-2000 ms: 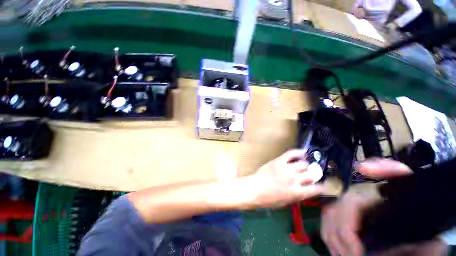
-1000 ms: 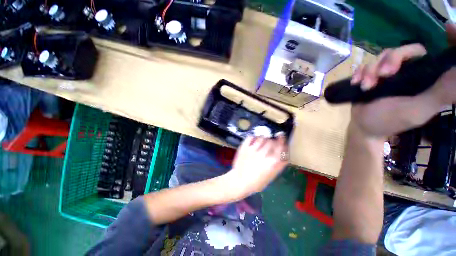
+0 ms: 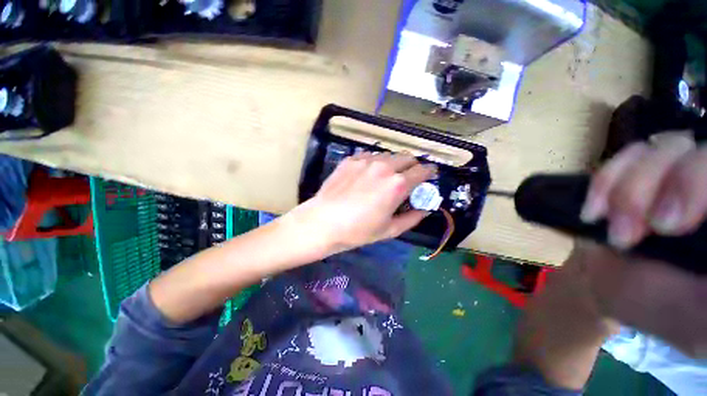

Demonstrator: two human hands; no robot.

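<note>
A black housing (image 3: 473,166) lies on the bench's front edge, its long slot away from me. My left hand (image 3: 376,193) rests over its middle, fingers at a round white motor (image 3: 425,196); what the fingers hold, if anything, is hidden. A thin wire pair (image 3: 447,236) with a small white plug hangs over the near edge. My right hand (image 3: 647,201), blurred, is closed around a thick black electric screwdriver (image 3: 558,198). Its thin bit points left to the housing's right end; whether the tip touches is unclear.
A silver screw feeder with blue sides (image 3: 484,73) stands just behind the housing. More black housings with motors (image 3: 225,23) stand at the upper left, one (image 3: 46,93) nearer. A green basket (image 3: 124,240) holds rows of black parts below the bench (image 3: 194,116). Dark housings stand at the right.
The housing now lies turned less steeply, with the motor and wires showing beside my left hand. The screwdriver has come down from above right to the housing's right end.
</note>
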